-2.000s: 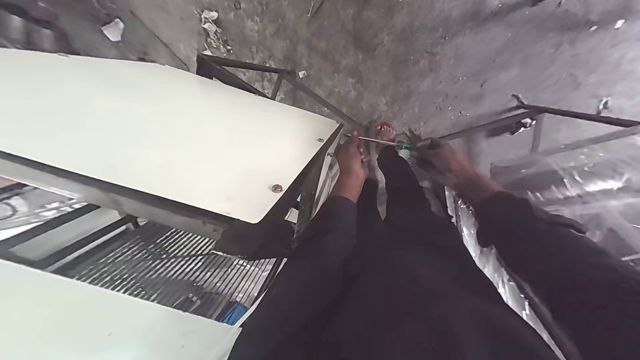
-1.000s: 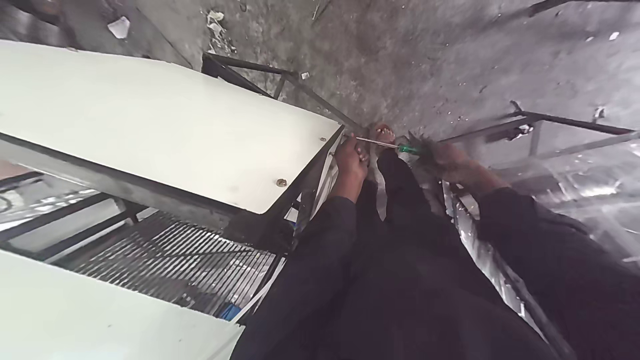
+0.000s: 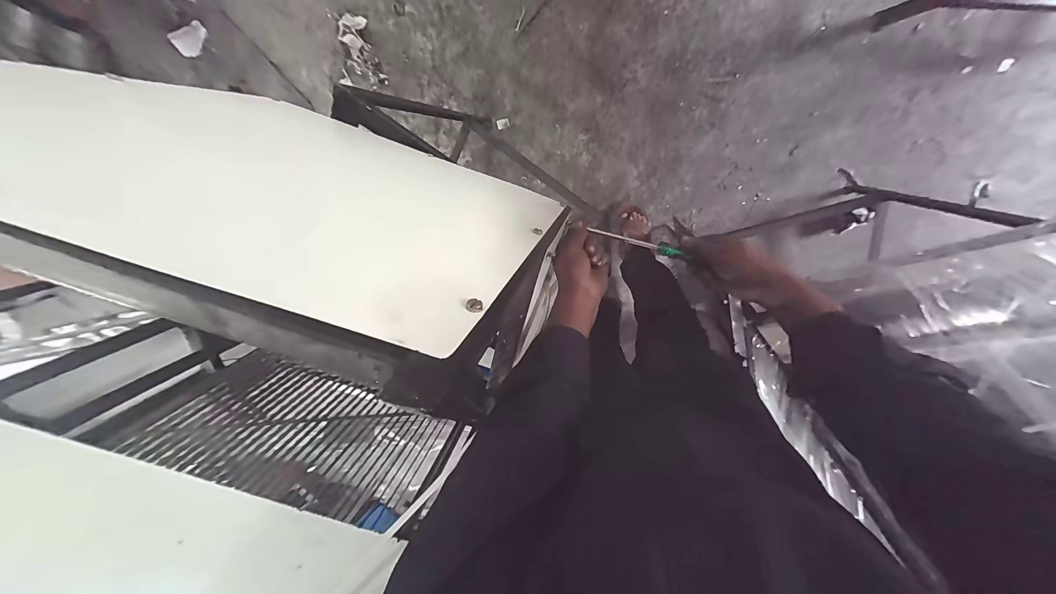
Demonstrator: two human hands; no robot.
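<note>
A screwdriver [image 3: 670, 249] with a green handle and a long thin shaft lies level between my two hands. My right hand [image 3: 730, 262] is closed around its handle. The shaft reaches across to my left hand [image 3: 582, 260], whose fingers are curled beside the dark frame edge near the corner of a pale panel [image 3: 289, 198]. Whether the left fingers grip the shaft tip or a small part is too small to tell. Two fasteners show near the panel's end, one of them a screw or bolt head [image 3: 473, 305].
A dark metal frame [image 3: 412, 106] juts past the panel, and another bar frame [image 3: 940, 202] stands at right beside clear plastic sheeting [image 3: 949, 313]. A slatted grille [image 3: 305, 437] and a second pale panel [image 3: 165, 511] lie lower left. Debris [image 3: 188, 39] dots the concrete floor.
</note>
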